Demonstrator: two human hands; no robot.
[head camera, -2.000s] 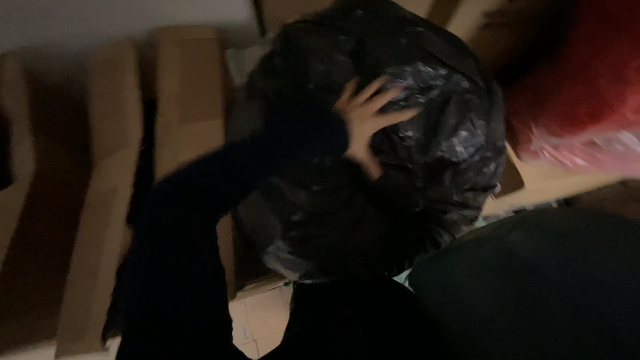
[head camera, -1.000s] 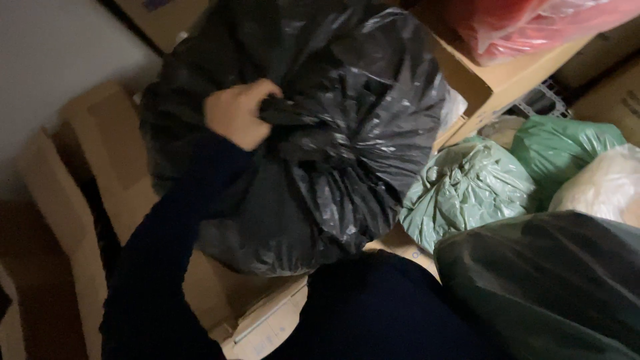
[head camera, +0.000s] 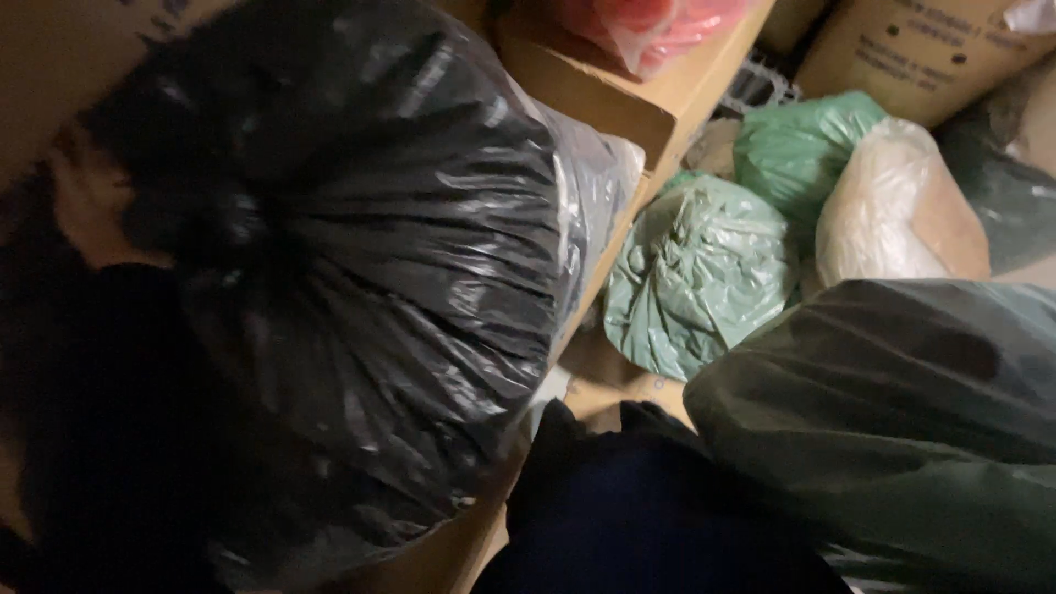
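A large black plastic bag (head camera: 429, 256), its top gathered into a knot, fills the left half of the head view. My left hand (head camera: 95, 202), at the far left in shadow, is closed around the gathered neck of this bag; the sleeve is dark. My right hand is out of sight. At the lower right a big dark green translucent plastic bag (head camera: 891, 429) bulges beside my dark clothing.
A tied light green bag (head camera: 701, 272), a brighter green bag (head camera: 800, 148) and a whitish plastic bag (head camera: 883, 206) lie at the right. Behind stand a cardboard box (head camera: 709, 66), a red bag (head camera: 643, 25) and a printed brown carton or sack (head camera: 916, 58).
My left hand was spread flat on the black bag two seconds ago, then gripped its gathered top. The bag now spans more of the view, and hand and bag top sit farther left.
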